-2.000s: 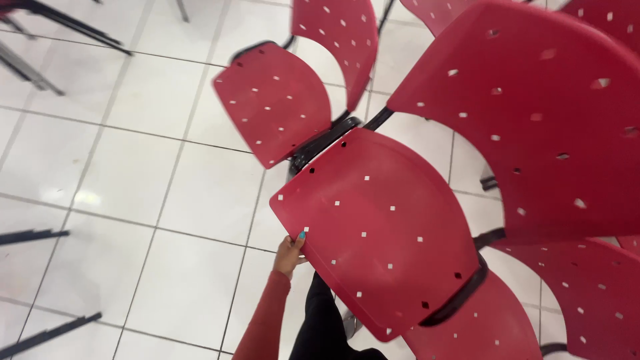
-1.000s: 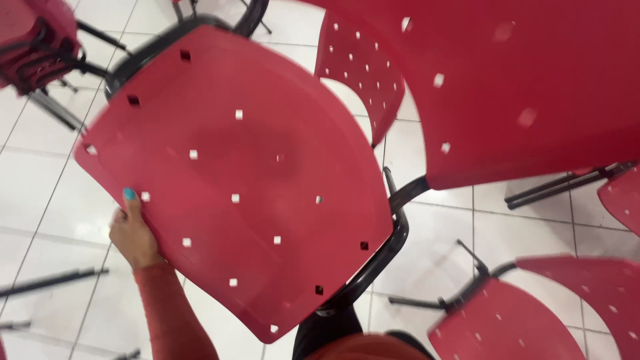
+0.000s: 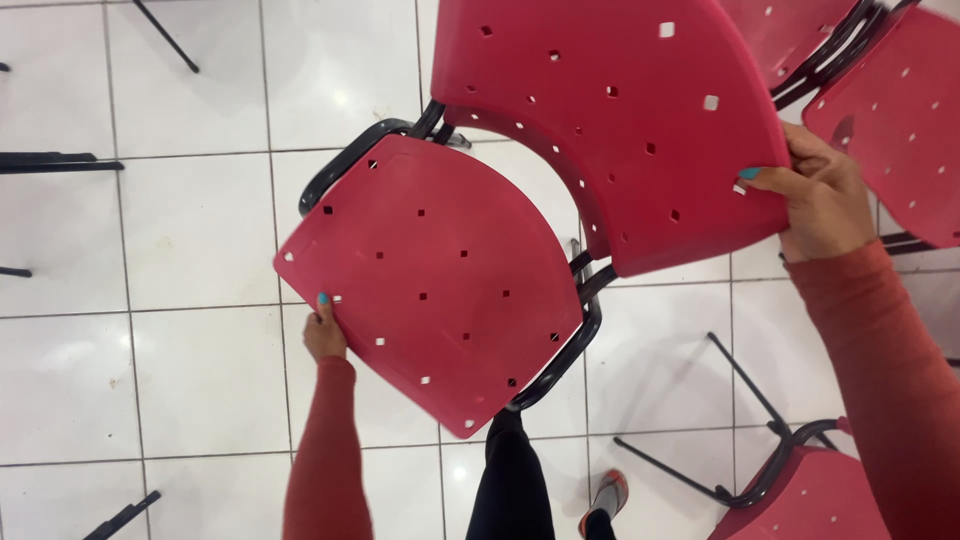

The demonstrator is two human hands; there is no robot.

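A red plastic chair with square holes fills the middle of the head view, its seat [image 3: 442,277] on a black tubular metal frame and its backrest [image 3: 600,97] at the upper right. My left hand [image 3: 325,336] grips the front edge of the seat, thumb on top and fingers beneath. With my right hand [image 3: 821,191] I hold the outer edge of the backrest, thumb on its face and the other fingers behind it. Both thumbnails are turquoise. The chair's legs are mostly hidden under the seat.
More red chairs stand at the upper right [image 3: 892,127] and lower right [image 3: 810,495], the latter with black legs reaching inward. Dark metal legs [image 3: 60,163] show along the left edge. My shoe [image 3: 609,491] is on the white tiled floor [image 3: 202,225] below the chair.
My right hand has come into view, holding the backrest. My left hand still holds the seat edge. The view has shifted, with more floor visible on the left.
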